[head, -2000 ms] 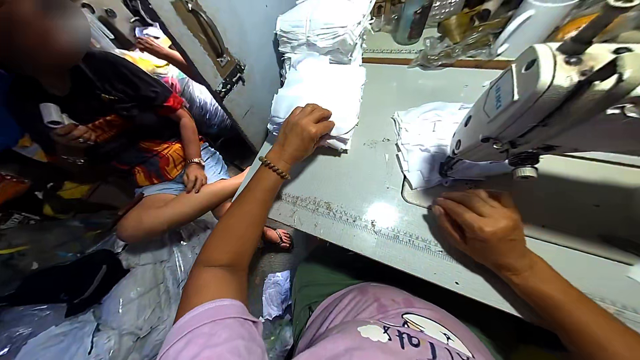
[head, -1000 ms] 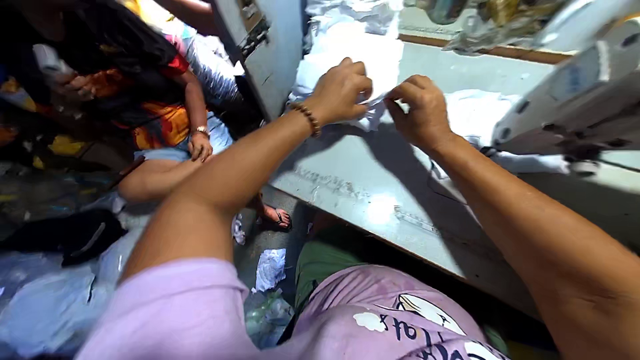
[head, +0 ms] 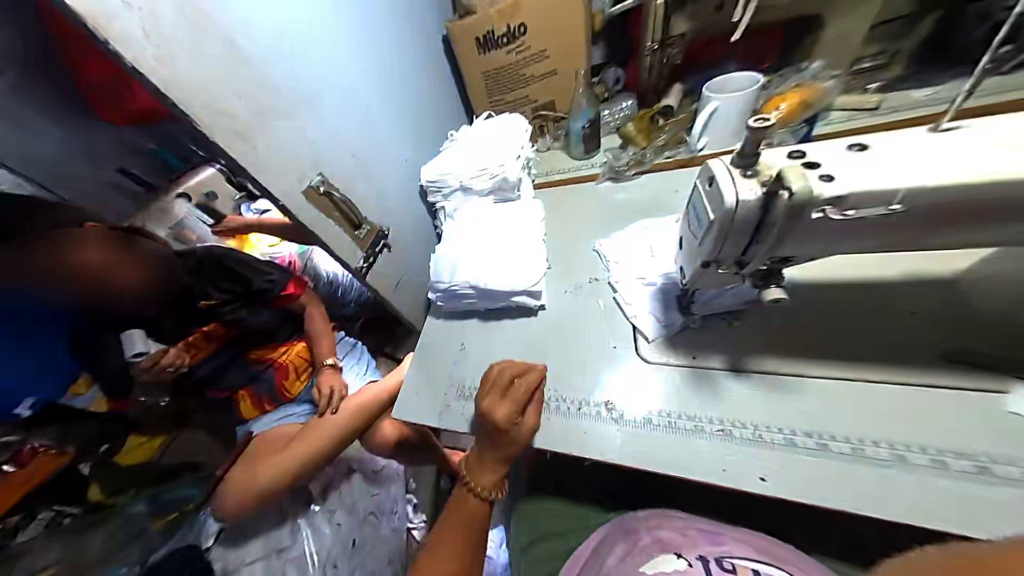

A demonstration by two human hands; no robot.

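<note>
My left hand point(head: 510, 404), with a beaded bracelet at its wrist, is over the front left edge of the sewing table point(head: 576, 344). Its fingers are curled together and nothing shows in them. Behind it lies a neat stack of white cloth pieces point(head: 488, 256), with a second, looser white bundle point(head: 480, 156) at its back. More white cloth pieces point(head: 640, 256) rest beside the needle area of the industrial sewing machine point(head: 744, 216), partly under its head. My right hand is out of view; only a bit of that arm shows at the bottom right corner.
A seated person point(head: 264, 344) is at the left, below a pale door with a metal handle point(head: 344, 208). Along the back stand a cardboard box point(head: 524, 60), a glass bottle point(head: 584, 120) and a white mug point(head: 724, 108). Plastic bags point(head: 320, 520) cover the floor at lower left.
My left hand has drawn back from the white stack toward the table's front edge. My right hand, beside the stack a second ago, has left the view. The view has shifted.
</note>
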